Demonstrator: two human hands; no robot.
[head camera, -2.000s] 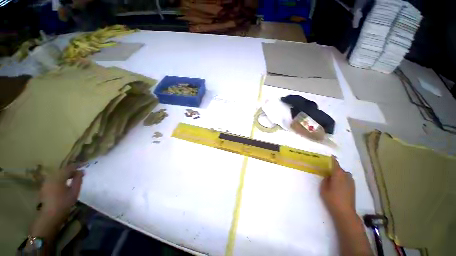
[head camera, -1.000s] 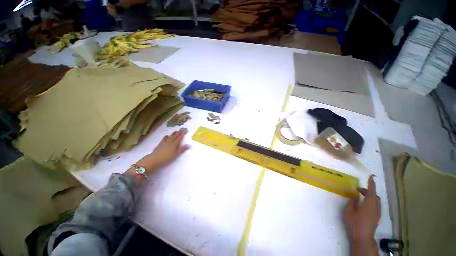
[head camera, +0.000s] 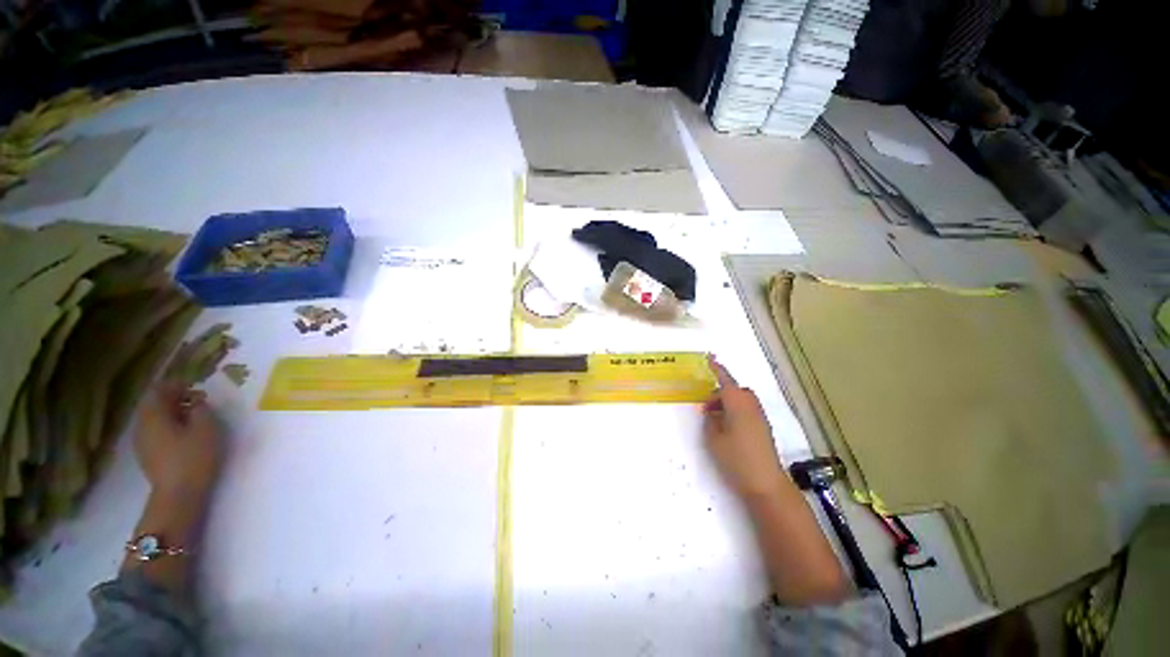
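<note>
The long yellow template (head camera: 347, 384), with a black strip near its middle, lies flat across the narrow yellow line (head camera: 504, 539) on the white tabletop. My right hand (head camera: 742, 430) holds its right end with the fingertips. My left hand (head camera: 177, 436) is blurred and lies beside a loose heap of small olive pieces (head camera: 205, 352); whether it grips one cannot be told. More small pieces (head camera: 321, 318) lie below the blue box (head camera: 263, 257), which holds many of them. The thick khaki stack (head camera: 77, 334) is at the left.
A pale tape ring (head camera: 548, 308), dark cloth (head camera: 642, 257) and clear tub (head camera: 638, 295) lie behind the template. At the right are a hammer (head camera: 834, 513), a red-and-black tool (head camera: 903, 537) and the flat khaki panels (head camera: 949, 411). Grey boards (head camera: 603, 135) and a white pile (head camera: 789, 64) stand farther back.
The view has turned to the right. My left hand has come from the left stack to the small pieces' heap. My right hand is still at the template's right end.
</note>
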